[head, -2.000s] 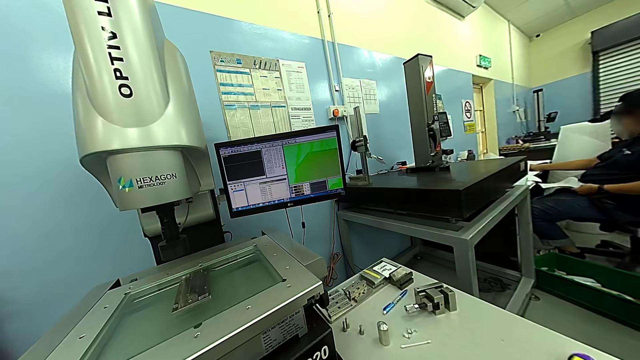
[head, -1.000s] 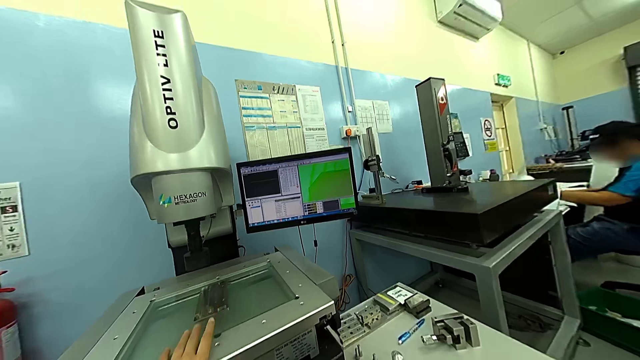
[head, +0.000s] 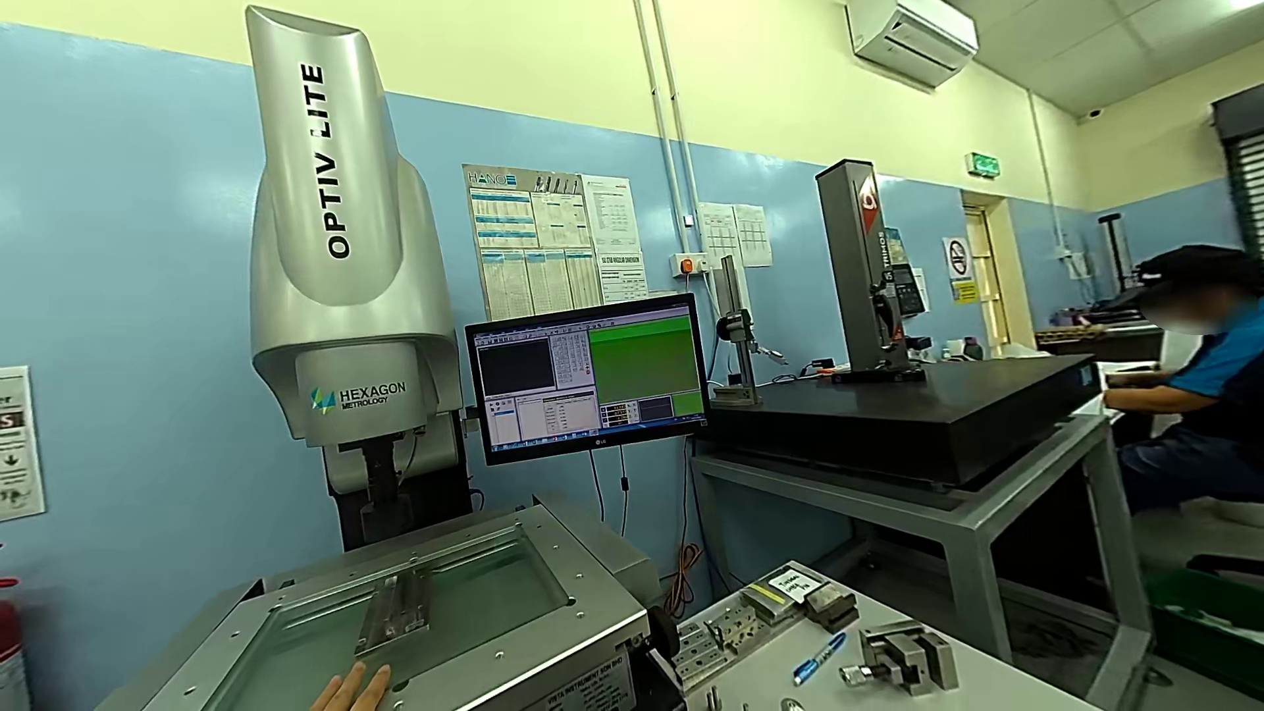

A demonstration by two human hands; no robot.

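Note:
The fingers of my left hand (head: 353,688) reach in at the bottom edge, spread a little, over the near side of the glass stage (head: 484,592) of a Hexagon Optiv Lite measuring machine (head: 326,207). Just beyond the fingertips lies a metal block-like part (head: 397,610) on the glass; whether they touch it I cannot tell. Most of the hand is cut off by the frame. My right hand is out of view. The machine's dark probe head (head: 380,484) hangs above and behind the part. A monitor (head: 588,380) shows a green camera picture.
On the bench (head: 770,676) to the right are a small metal vise (head: 901,657), a blue pen (head: 820,659), fixture plates (head: 726,637) and small pins. Behind stands a black granite surface plate (head: 948,395) with a height gauge (head: 859,267). A seated person (head: 1200,385) is at the far right.
Fingers of my left hand, absent two seconds ago, came in at the bottom edge and remain near the part. The view has swung left and up.

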